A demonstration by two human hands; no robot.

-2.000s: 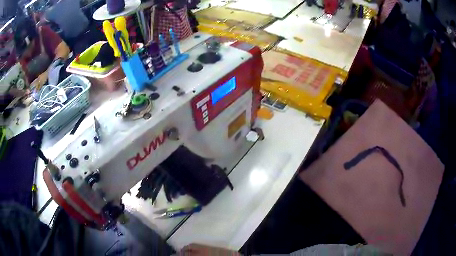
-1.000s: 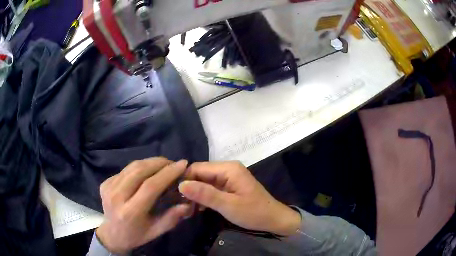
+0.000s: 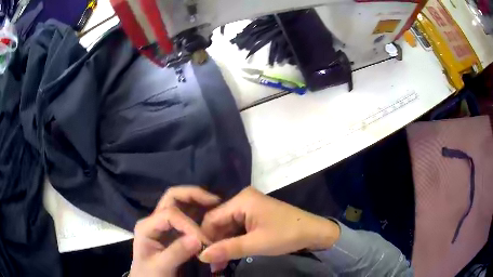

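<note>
A dark charcoal garment panel [image 3: 157, 140] lies draped over the left of the table and runs under the needle area [image 3: 181, 76] of the sewing machine [image 3: 243, 12]. My left hand [image 3: 167, 232] and my right hand [image 3: 259, 224] meet in front of the table's front edge. Their fingertips pinch a tiny item [image 3: 203, 246] between them, too small and covered to identify. Both hands are bare. The left hand is cut off by the lower picture edge.
Snips [image 3: 275, 82] with green and blue handles lie under the arm, beside a black block [image 3: 319, 54] and loose dark strips [image 3: 267, 43]. A pinkish board [image 3: 443, 189] with a dark strip [image 3: 469, 184] is at right. A yellow packet [image 3: 448, 40] lies at the back right.
The view has swung down from the machine top to the panel and hands. Over the last second both hands have moved lower in the picture, fingertips still together.
</note>
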